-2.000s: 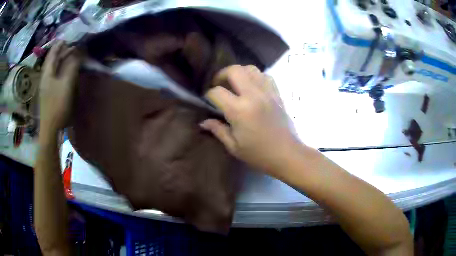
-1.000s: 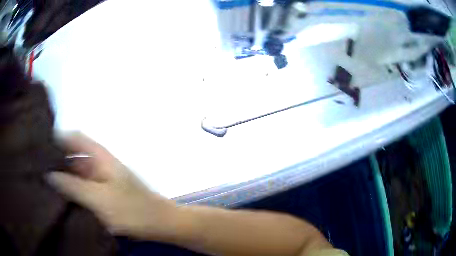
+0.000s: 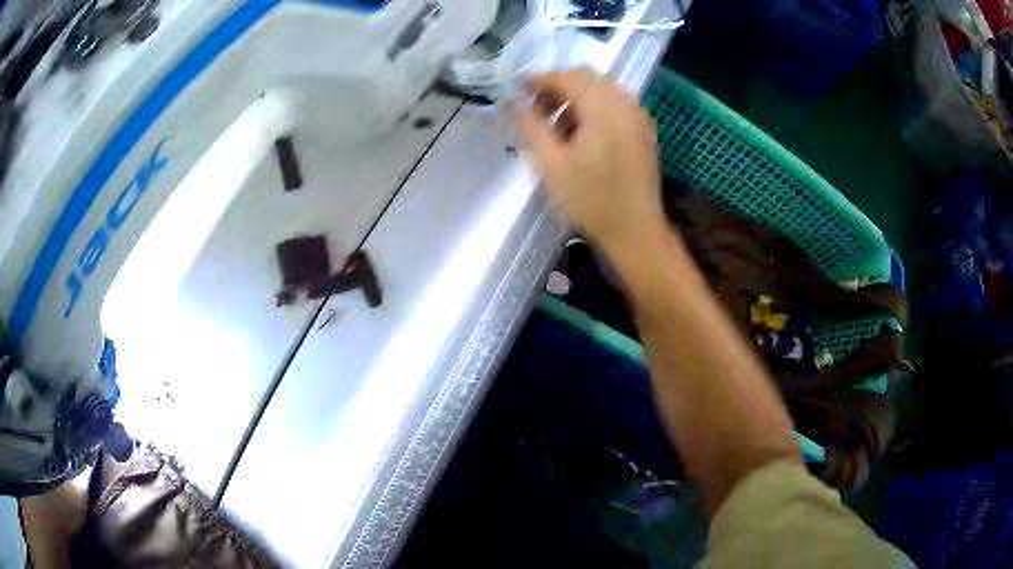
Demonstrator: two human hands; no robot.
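Observation:
My right hand [image 3: 594, 150] is at the top centre, over the table's far right part. Its fingertips are blurred beside pale transparent loops [image 3: 505, 56]; a small shiny glint shows at the fingers, and I cannot tell whether they hold anything. The brown garment [image 3: 167, 511] lies at the bottom left, beside the needle area [image 3: 94, 428] of the sewing machine. My left hand [image 3: 56, 517] is at the lower left edge, against the garment, mostly hidden by the machine head and cloth; its grip cannot be seen.
The white sewing machine head [image 3: 111, 189] with blue stripe stands left. Dark brown scraps [image 3: 306, 263] lie on the white table [image 3: 422, 245]. Beyond its ruler-marked edge, a green basket [image 3: 778, 183] holds brown cloth [image 3: 722, 239]. Blue baskets [image 3: 805, 33] and a bag of items [image 3: 966, 67] are at the right.
The view has swung right. My right hand has left the brown garment and moved over to the pale loops. The garment now lies by the needle area, with my left hand beside it.

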